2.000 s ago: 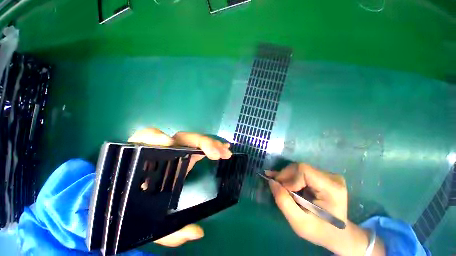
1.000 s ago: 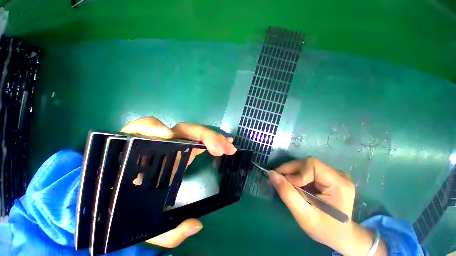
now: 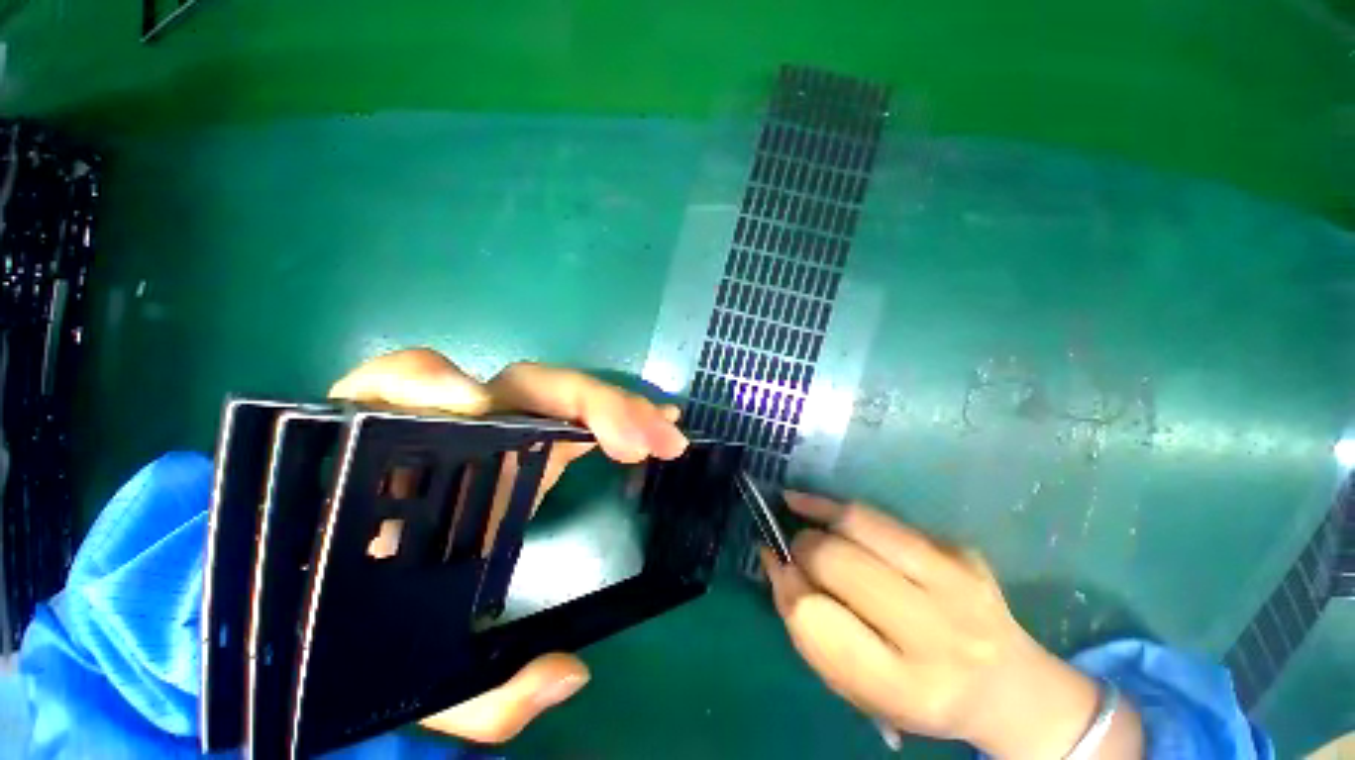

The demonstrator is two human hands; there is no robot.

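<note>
My left hand grips several black phone-sized frames, held stacked like a fan above the mat at lower left. Their light edges show on the left. The front frame has a large window and small cutouts. My right hand holds silver tweezers by their front part. The tweezer tip is at the right end of the front frame. Whether a small piece is at the tip cannot be told. The backing sheet with its grid of small black bars lies on the mat behind the frames, which hide its near end.
Shiny black trays are piled at the far left. Another gridded sheet lies at the far right. The green mat lies under the work, with part of a frame at the top left edge.
The held frames have shifted left. My right hand has turned, so the tweezers stand steeper, with the tip at the frame's end. The frame parts at the top have moved left, one out of view.
</note>
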